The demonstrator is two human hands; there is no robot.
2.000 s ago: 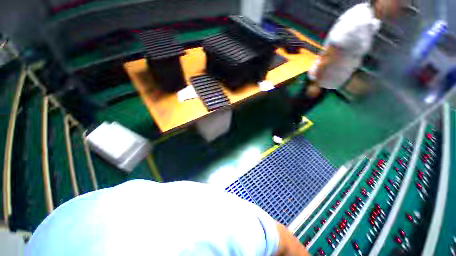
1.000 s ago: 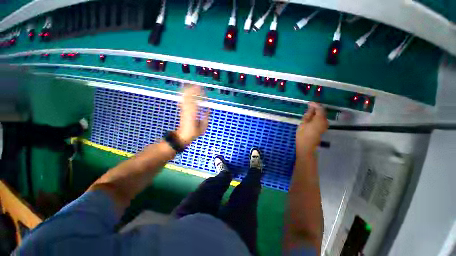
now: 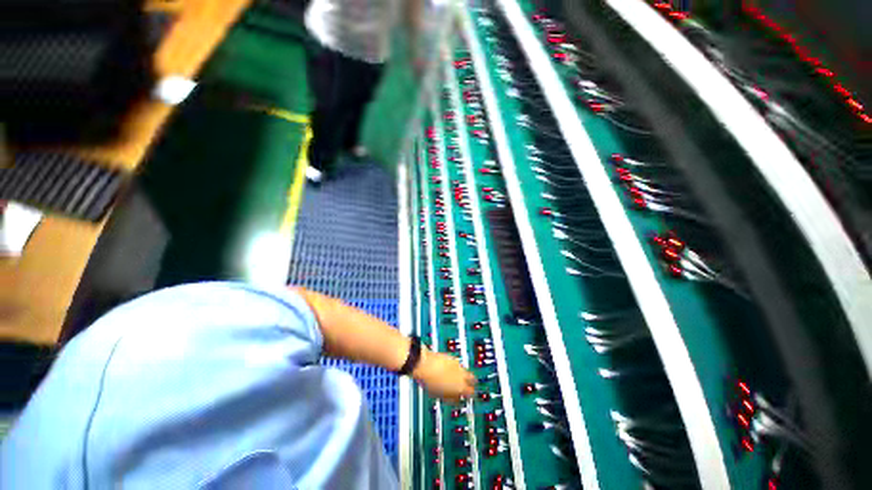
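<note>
My left hand (image 3: 446, 376), with a dark wristband, reaches over the white front edges of the lower rack shelves. Its fingers are small and blurred, and I cannot tell whether they hold anything. Small black units with red lights (image 3: 486, 354) lie on the green shelves around it. White leads (image 3: 598, 330) hang over the shelf surfaces. A dark ribbed tray (image 3: 509, 254) lies on a shelf beyond the hand. My right hand is not in view.
The rack's white shelf edges (image 3: 660, 316) curve along the right side. Blue grating (image 3: 359, 230) covers the floor beside it. A person (image 3: 349, 86) stands farther along. The orange-yellow bench (image 3: 57, 273) at left bears a ribbed tray (image 3: 59, 182), a dark stack and white paper.
The view has swung from facing the shelves to looking along the rack. My right hand has gone out of the picture. My left hand is now over the lower shelf edges.
</note>
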